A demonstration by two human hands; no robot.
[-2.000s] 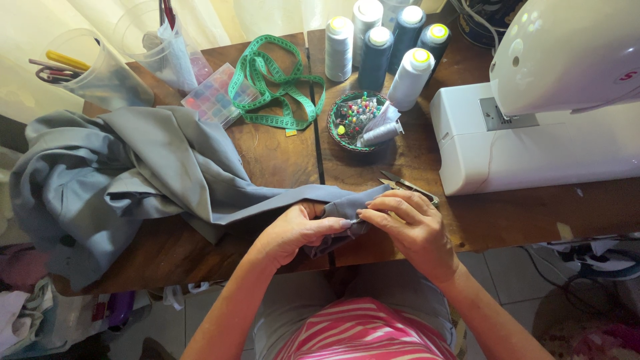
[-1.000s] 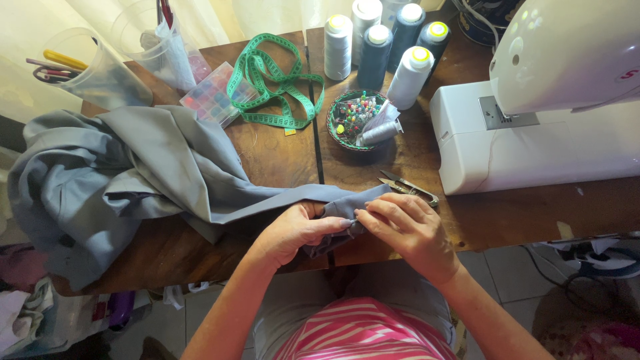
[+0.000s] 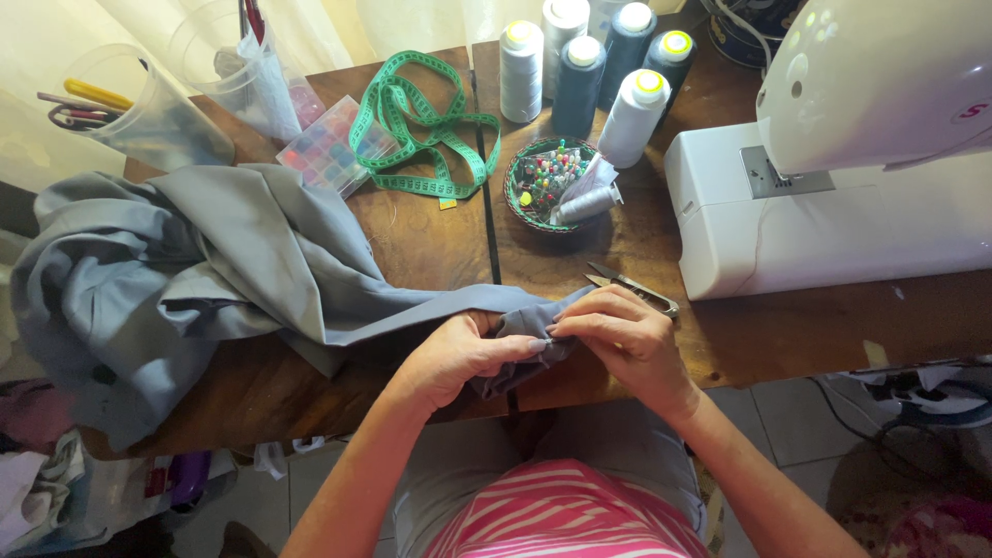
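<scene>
Blue-grey fabric [image 3: 256, 256] lies bunched on the wooden table at the left, and a narrow part of it runs to both hands near the front edge. My left hand [image 3: 465, 349] grips this fabric, thumb on top. Fingertips of my right hand [image 3: 628, 337] pinch the cloth just beside the left thumb; whether they also hold a pin or needle is too small to tell. Thread snips [image 3: 639, 293] lie just behind my right hand, partly covered by it. A small basket of colourful-headed pins [image 3: 554, 186] stands farther back, with a small thread spool [image 3: 587, 204] in it.
A white sewing machine [image 3: 821, 232] stands at the right. Several thread cones [image 3: 577, 85] are at the back. A green measuring tape [image 3: 422, 186], a clear compartment box [image 3: 329, 147] and plastic cups [image 3: 167, 120] with tools are at the back left. The table's front edge runs beneath the hands.
The right hand has shifted slightly at the cloth over these frames. Both hands keep hold of the fabric, and the things on the table have not plainly moved.
</scene>
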